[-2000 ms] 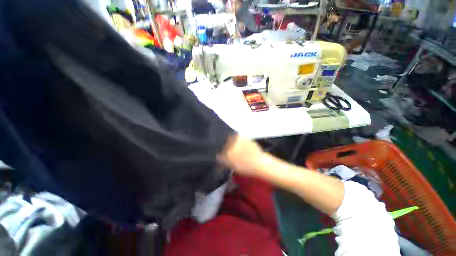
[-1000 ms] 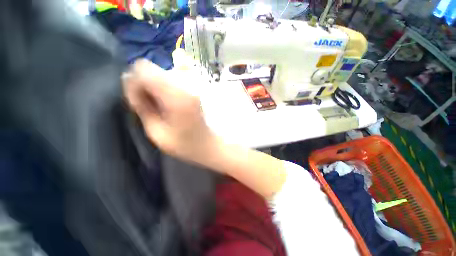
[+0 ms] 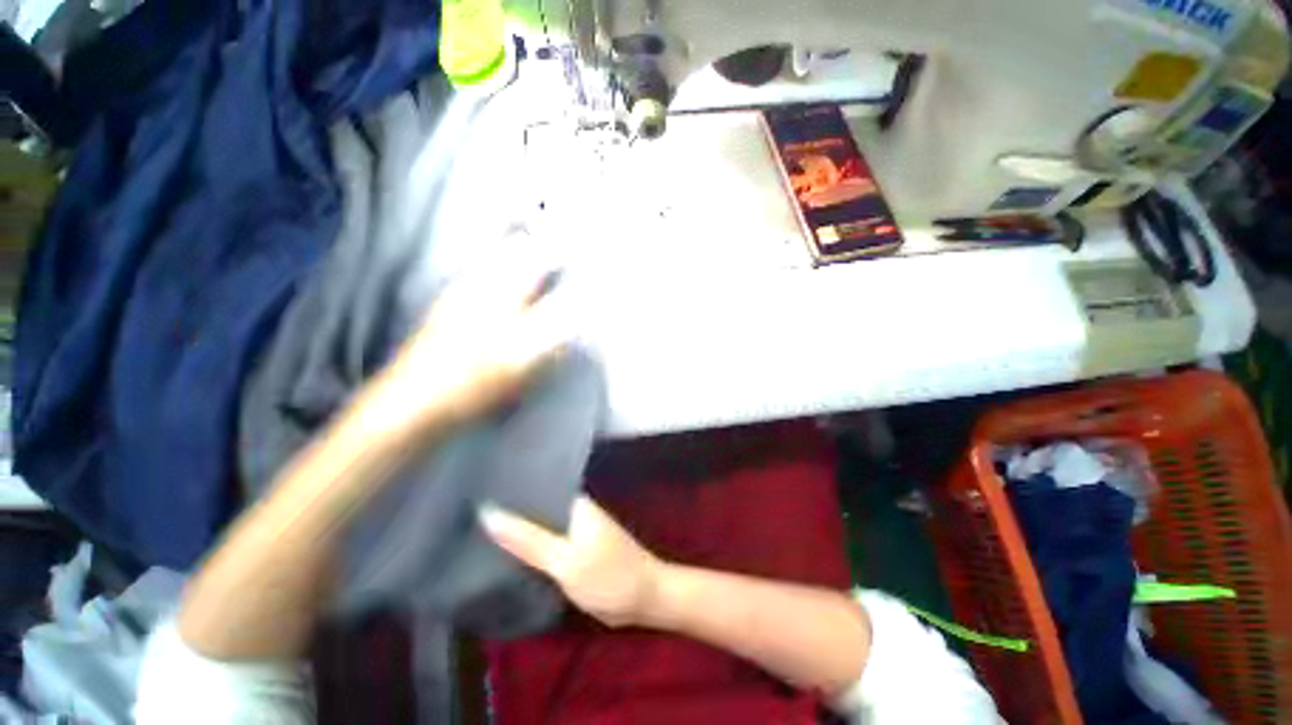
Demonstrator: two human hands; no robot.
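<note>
A grey fabric panel [image 3: 454, 496] hangs over the front edge of the white table onto the lap. A large navy garment piece [image 3: 170, 298] lies heaped to its left. My left hand [image 3: 489, 340] is blurred and rests on the upper part of the grey fabric near the table edge. My right hand [image 3: 588, 560] holds the right side of the grey fabric over the lap, thumb and fingers at its edge. The off-white sewing machine [image 3: 978, 99] stands behind, its needle area [image 3: 609, 128] above and beyond my left hand. The needle tip is too bright to make out.
A smartphone [image 3: 833, 184] lies on the machine bed, with dark snips [image 3: 1006, 230] and black-handled scissors [image 3: 1173, 238] to its right. An orange basket [image 3: 1204, 425] holding navy and white cloth stands at lower right. A lime-green lamp body [image 3: 475, 40] is left of the needle.
The view has moved down and closer to the table. The dark cloth raised at the left has come down. My left hand has come into view, and my right hand has moved down to the grey fabric's edge.
</note>
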